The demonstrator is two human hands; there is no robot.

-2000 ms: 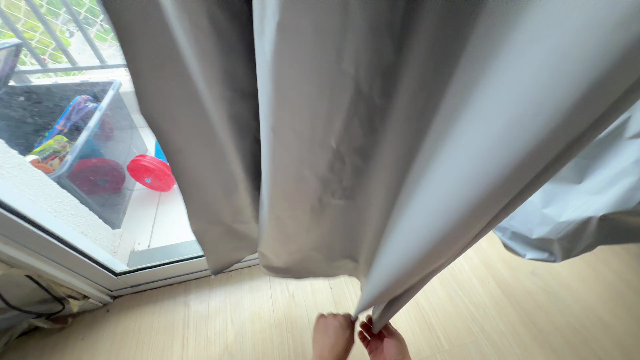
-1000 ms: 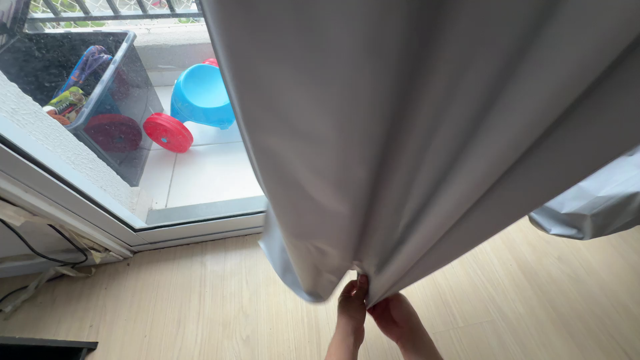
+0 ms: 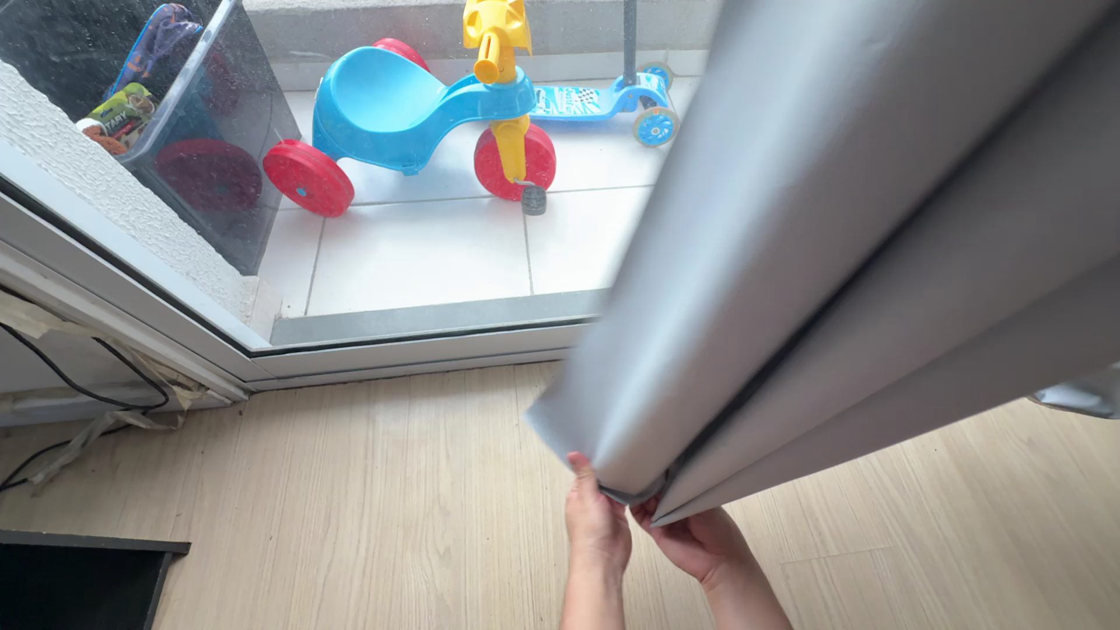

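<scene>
A long grey curtain (image 3: pixel 787 245) hangs in folds from the upper right and narrows toward its bottom edge. My left hand (image 3: pixel 597 516) grips that edge near its left corner, thumb on the front of the cloth. Close beside it on the right, my right hand (image 3: pixel 696 535) holds the gathered lower hem, its fingers partly hidden by the folds. Both hands are above the wood-look floor (image 3: pixel 394 516).
Behind the glass door with its white frame (image 3: pixel 420 348) are a blue toy tricycle (image 3: pixel 385 105), a scooter (image 3: pixel 586 102) and a plastic bin (image 3: pixel 188 87). Black cables (image 3: pixel 79 394) lie at the left wall. A black item (image 3: pixel 79 577) is at lower left.
The curtain's left edge has been drawn to the right, uncovering more of the glass door, with the tricycle's front and the scooter now showing. My hands are farther apart along the hem.
</scene>
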